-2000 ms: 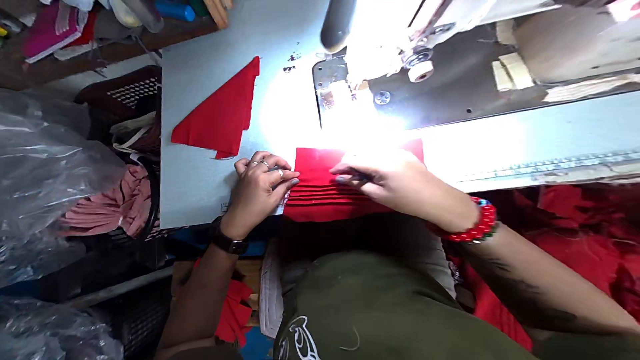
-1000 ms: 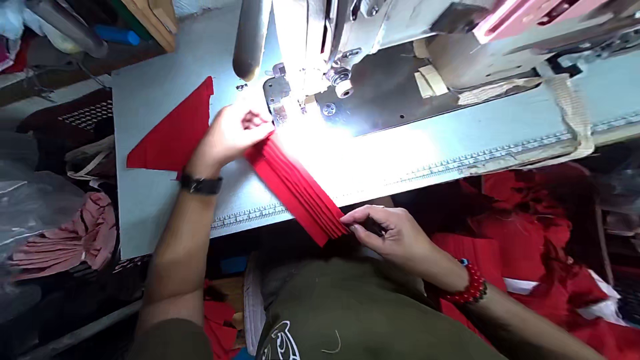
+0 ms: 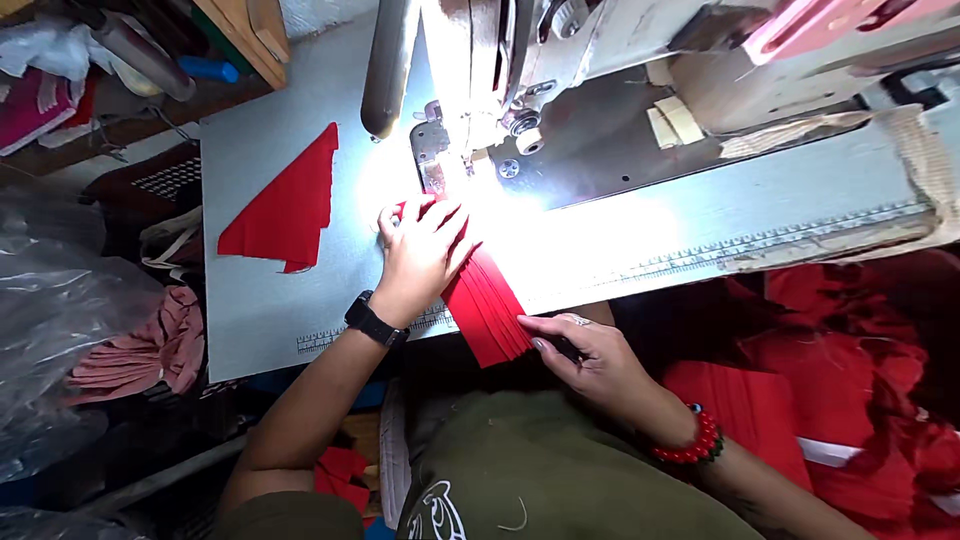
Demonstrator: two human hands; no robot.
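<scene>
A pleated strip of red fabric [image 3: 491, 307] runs slantwise from the sewing machine's needle area [image 3: 469, 161] to the table's front edge. My left hand [image 3: 424, 251] lies over its upper end, fingers spread just in front of the presser foot; glare hides the exact contact there. At the strip's lower right corner, my right hand [image 3: 581, 349] pinches the edge between thumb and forefinger. A separate red fabric triangle [image 3: 289, 210] lies flat on the table to the left of my left hand.
A ruler tape [image 3: 780, 244] runs along the front of the pale table [image 3: 255, 322]. Red fabric [image 3: 810, 360] is heaped below at the right. Clear plastic bags [image 3: 67, 300] and a pink gathered cloth [image 3: 154, 345] sit at the left. The machine's body spans the upper right.
The pleated fabric, earlier lying crosswise at the table's front edge, has been turned and brought to the needle area. My left hand has moved up to the machine with it.
</scene>
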